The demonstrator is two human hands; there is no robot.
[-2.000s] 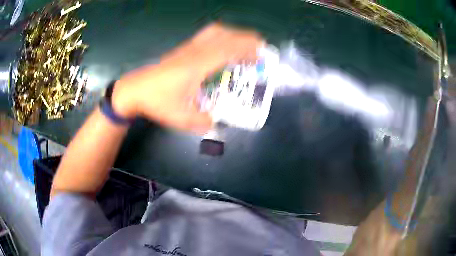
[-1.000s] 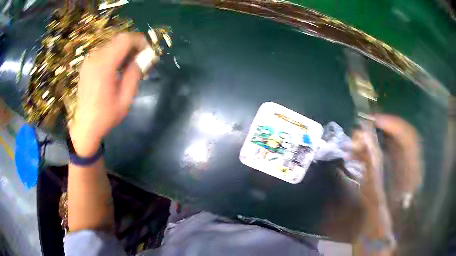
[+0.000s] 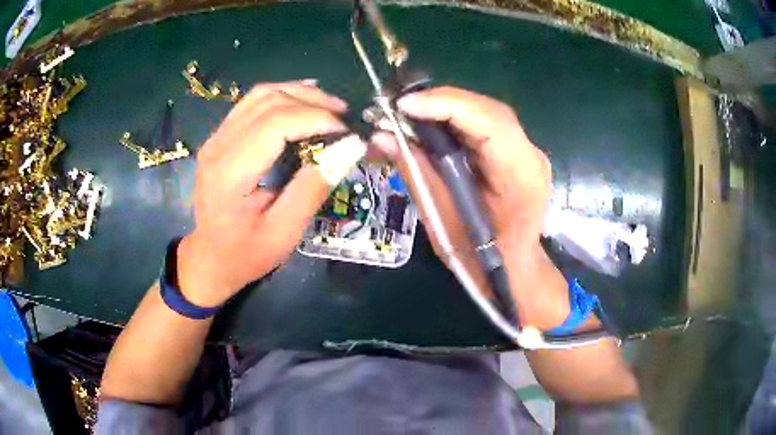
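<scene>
The white socket housing (image 3: 362, 253) lies open side up on the dark green table, its upper part hidden by my hands. A green circuit board (image 3: 342, 204) and a blue component (image 3: 396, 182) show inside. My left hand (image 3: 255, 187), with a white cover on a fingertip, pinches a brass contact strip (image 3: 311, 151) above the housing. My right hand (image 3: 498, 161) holds the black soldering iron (image 3: 459, 178), with a pale tube alongside. The iron's metal end points up and away; its tip is blurred.
A heap of brass strips (image 3: 51, 195) covers the far left, with loose strips (image 3: 162, 155) beside it. A clear plastic bag (image 3: 596, 238) lies right of my right hand. A cardboard-lined tray (image 3: 702, 195) stands at the right. A worn rail (image 3: 213, 12) runs along the back.
My left hand has come from the brass heap to above the housing with a strip. My right hand has moved in from the right with the iron. The housing now appears further left.
</scene>
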